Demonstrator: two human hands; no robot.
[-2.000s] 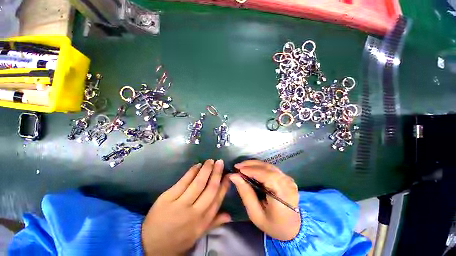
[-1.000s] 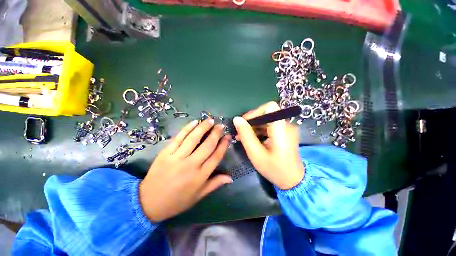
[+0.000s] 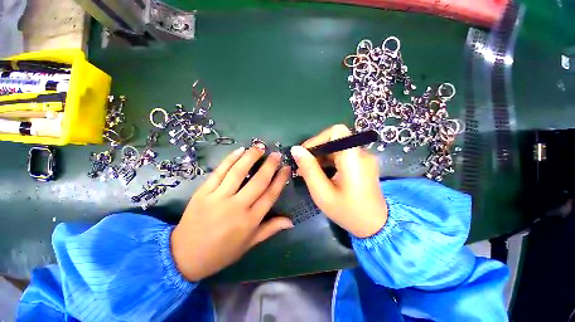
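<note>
My left hand (image 3: 233, 207) lies palm down on the green mat, its fingertips over ringed flex circuits (image 3: 260, 146) that are mostly hidden under them. My right hand (image 3: 343, 182) holds slim black tweezers (image 3: 343, 143) between thumb and fingers. Their tip is at the same parts, beside my left fingertips, and is too small to make out. A clear sheet with rows of tiny dark die-cut pads (image 3: 306, 212) lies on the mat between my hands, partly covered. I cannot tell whether the left fingers grip a part or only press on it.
Ringed parts lie heaped at right (image 3: 403, 113) and left (image 3: 183, 129). A yellow pen box (image 3: 91, 100), a dark watch frame (image 3: 41, 163) and a metal fixture post (image 3: 173, 24) are at left. A red tray (image 3: 441, 9) edges the top. Clear strips (image 3: 502, 107) lie at right.
From two seconds ago, both hands have moved forward onto the small parts, and the tweezers now point leftward. Since one second ago the hands have barely moved; the view has shifted slightly.
</note>
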